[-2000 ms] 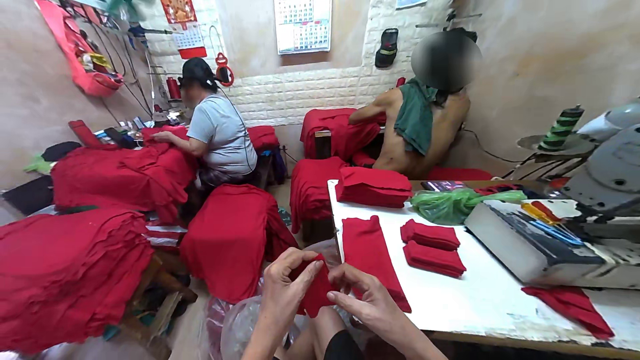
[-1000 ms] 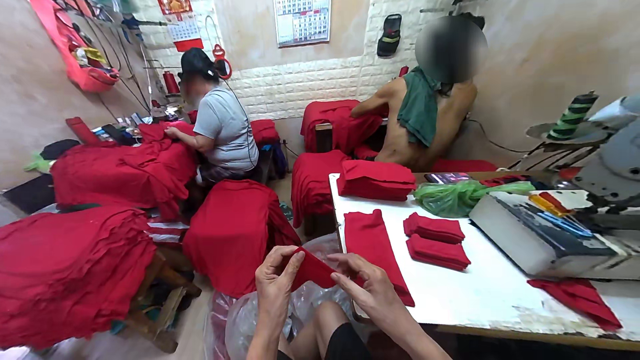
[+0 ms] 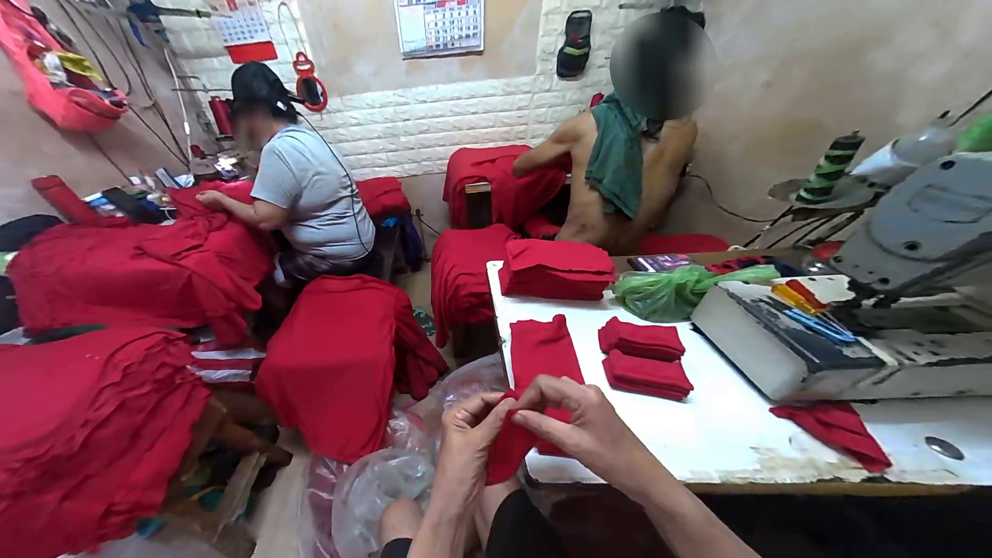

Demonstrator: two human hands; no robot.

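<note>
A small piece of red fabric [image 3: 505,451] hangs between my hands, in front of the white table's left edge. My left hand [image 3: 470,434] pinches its upper edge between thumb and fingers. Close beside it, my right hand [image 3: 570,422] pinches the same edge, fingertips nearly touching the left ones. Behind my hands a long flat red fabric piece [image 3: 545,350] lies on the white table [image 3: 697,442]. To its right are two small folded red stacks [image 3: 642,339], one behind the other, and a taller red stack [image 3: 556,269] stands at the back corner.
A sewing machine [image 3: 922,232] stands at the right, with screwdrivers [image 3: 806,298] on its base and a green plastic bag [image 3: 659,293] beside it. Draped red cloth [image 3: 333,356] and plastic bags [image 3: 387,480] lie left of the table. Two people [image 3: 310,194] [image 3: 620,170] sit farther back.
The red piece was stretched slantwise between my hands one second ago; now it hangs down and my fingertips are close together.
</note>
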